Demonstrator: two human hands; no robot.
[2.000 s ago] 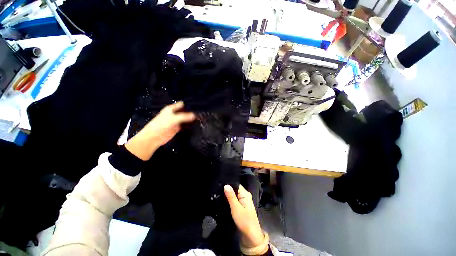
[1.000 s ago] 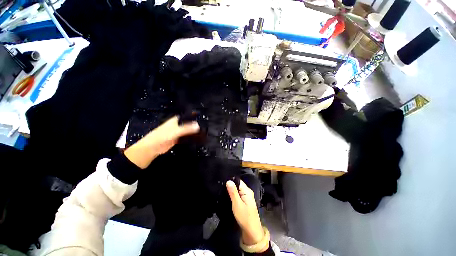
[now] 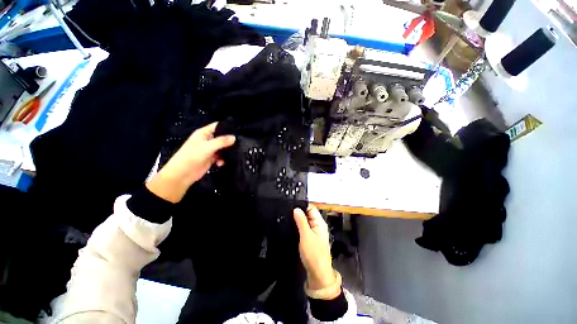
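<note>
A black garment piece [image 3: 247, 215] with a sheer beaded panel [image 3: 269, 161] lies on the machine table and hangs over its front edge. Shiny dots form small ring patterns on it. The grey-white overlock machine [image 3: 360, 107] stands to the right, and the cloth's right edge runs at its needle area. My left hand [image 3: 193, 161] grips the cloth left of the panel, with fingers curled. My right hand [image 3: 312, 237] pinches the right edge at the table's front edge, in front of the machine. Some fingertips are hidden by cloth.
A large black garment pile [image 3: 101, 120] covers the left. Orange-handled scissors [image 3: 26, 110] lie at the far left. A black bundle [image 3: 474, 196] hangs off the table's right end by the wall. Black thread cones [image 3: 528, 52] stand upper right. A white board [image 3: 161, 304] is at the bottom.
My right hand has moved up along the cloth edge. My left hand has moved slightly up and left from a second ago. The beaded panel looks flatter, its ring patterns clearer.
</note>
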